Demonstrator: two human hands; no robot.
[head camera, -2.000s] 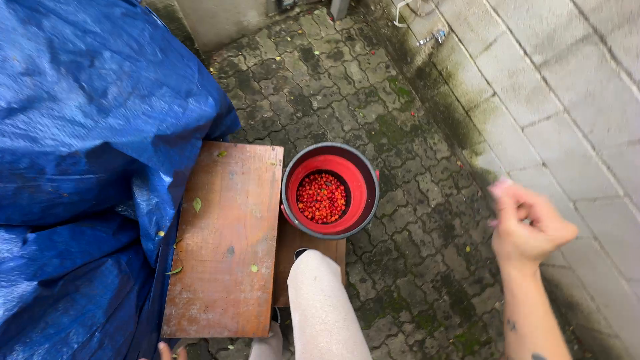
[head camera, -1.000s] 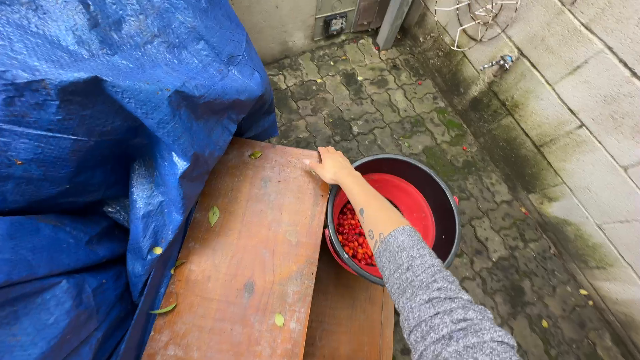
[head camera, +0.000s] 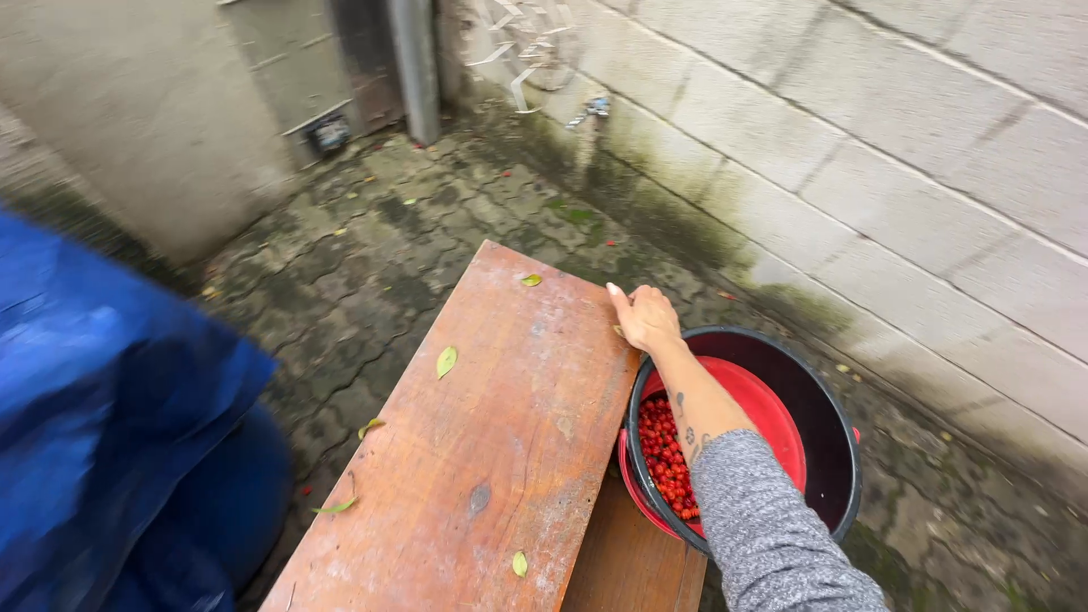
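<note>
My right hand grips the far right corner of a worn wooden board, with the thumb on top and the fingers over the edge. Several small leaves lie on the board. Under my forearm, to the board's right, stands a black bucket with a red container inside it. Small red fruits lie in the red container, partly hidden by my arm. A lower wooden board shows beneath the upper one. My left hand is out of view.
A blue tarp covers something at the left. A concrete block wall runs along the right, with a tap and a white wire rack near the far corner. Mossy paving lies between. A metal post stands at the back.
My right hand was raised near the wall, then came onto the board's corner, where it stays. Compared with a second ago, the board has shifted away from the tarp. The view has tilted up.
</note>
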